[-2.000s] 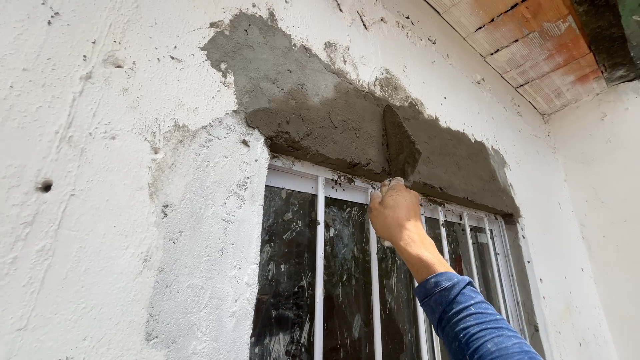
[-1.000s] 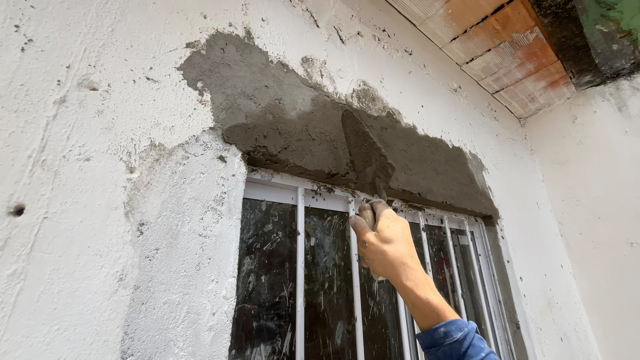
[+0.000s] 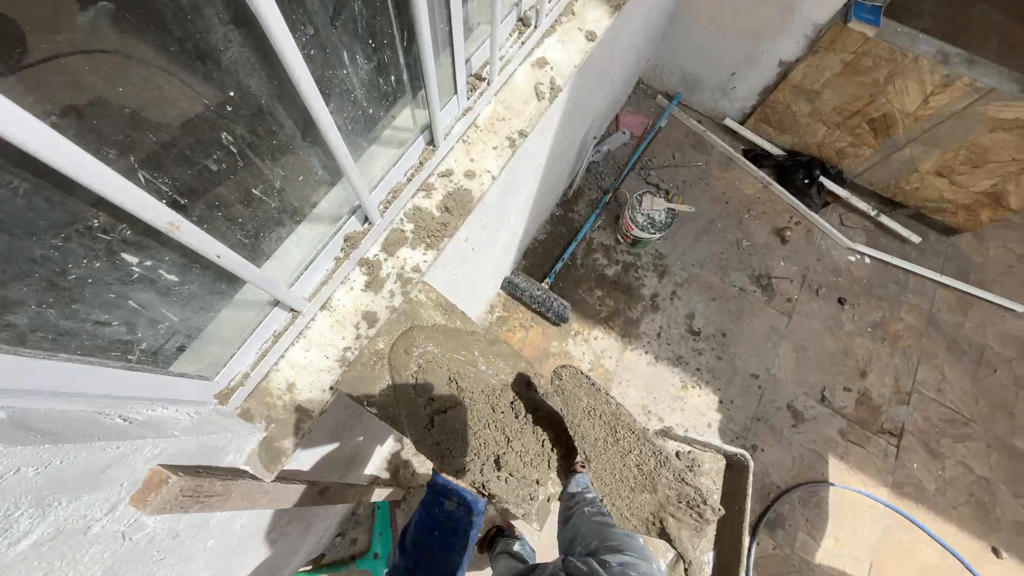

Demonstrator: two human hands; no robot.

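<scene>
Neither my left hand nor my right hand shows now. A blue sleeve or cloth (image 3: 440, 524) reaches up from the bottom edge to the underside of a flat board (image 3: 372, 372) that bears wet grey mortar (image 3: 488, 440); any hand beneath is hidden. The board's upper corner overlaps the spattered window sill (image 3: 424, 216). Below and right of it, more mortar (image 3: 632, 456) lies heaped in a trough (image 3: 740, 496). Grey trousers (image 3: 600, 528) show at the bottom. The trowel seen earlier cannot be made out.
White window bars (image 3: 176, 224) rise at left, above a wooden beam (image 3: 256, 490). On the floor lie a paint roller (image 3: 538, 298) with a blue pole, a bucket (image 3: 640, 228) with a brush (image 3: 668, 206) across it, white strips (image 3: 864, 210), and a curved hose (image 3: 872, 500). A wood-chip board (image 3: 872, 120) is upper right.
The view has swung from the wall above the window down to the sill and floor. Earlier my right hand held a trowel against the grey mortar above the window; that hand is now out of sight.
</scene>
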